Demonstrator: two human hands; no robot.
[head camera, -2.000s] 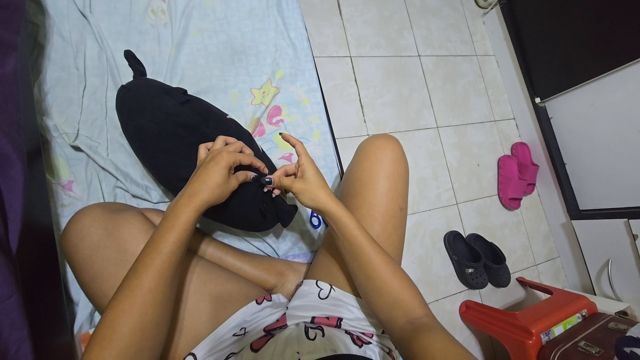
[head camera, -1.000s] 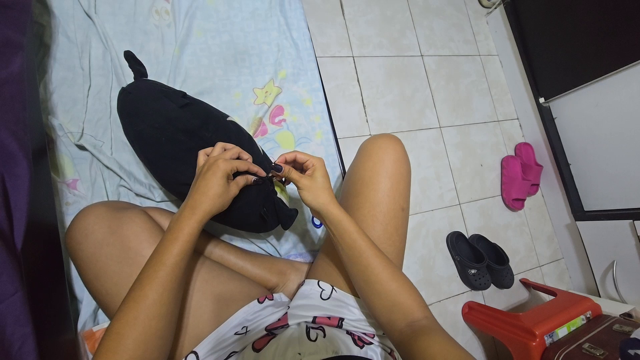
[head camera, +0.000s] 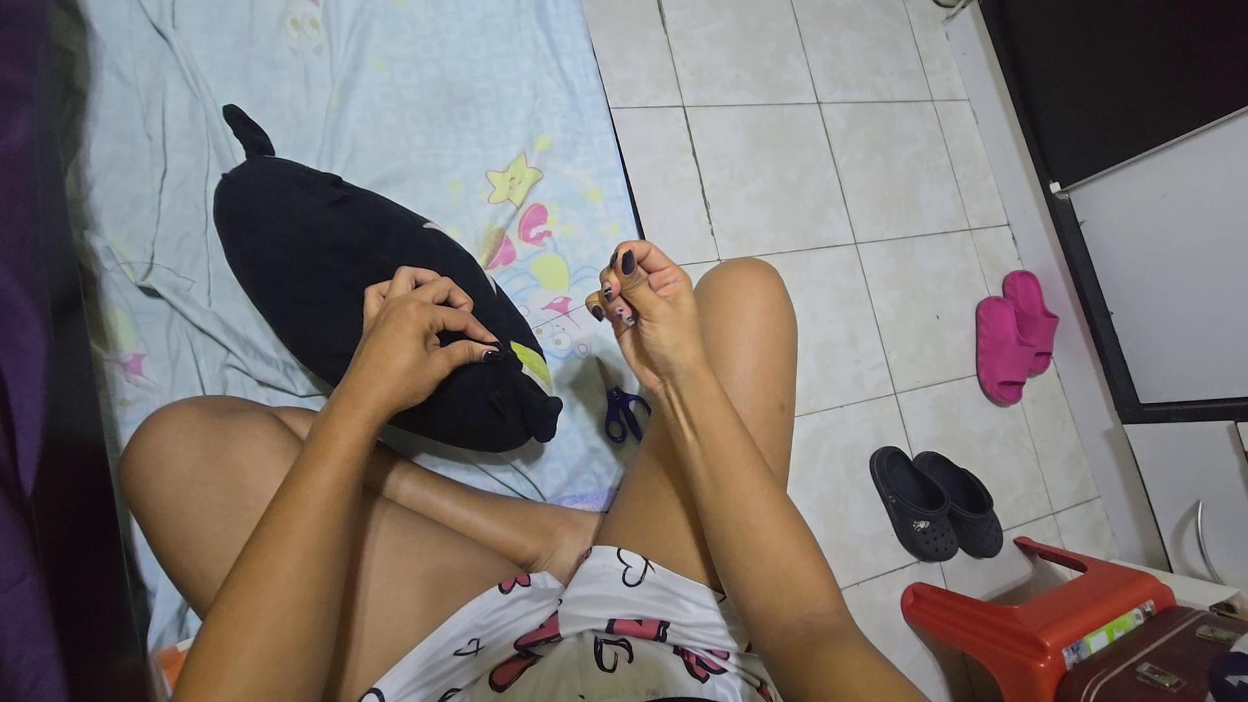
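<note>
A black stuffed fabric pillow or plush toy (head camera: 322, 273) lies on the bed sheet in front of my crossed legs, with a small tail-like piece at its far end. My left hand (head camera: 419, 341) pinches the black fabric near its close end between thumb and fingers, beside a yellow-green patch. My right hand (head camera: 648, 302) is raised to the right of it, thumb and index fingertips together; a fine line seems to run from there toward the plush, but any needle is too small to make out. Dark-handled scissors (head camera: 622, 411) lie on the sheet between the plush and my right thigh.
The light blue patterned bed sheet (head camera: 439, 88) ends at an edge beside the tiled floor (head camera: 770, 175). Pink slippers (head camera: 1014, 336) and dark clogs (head camera: 936, 502) are on the tiles. A red plastic stool (head camera: 1033, 614) and a brown case (head camera: 1150, 663) stand at the lower right.
My right hand has moved away from the plush, up and to the right, while my left hand stays on the fabric. The scissors now show between them and my thigh.
</note>
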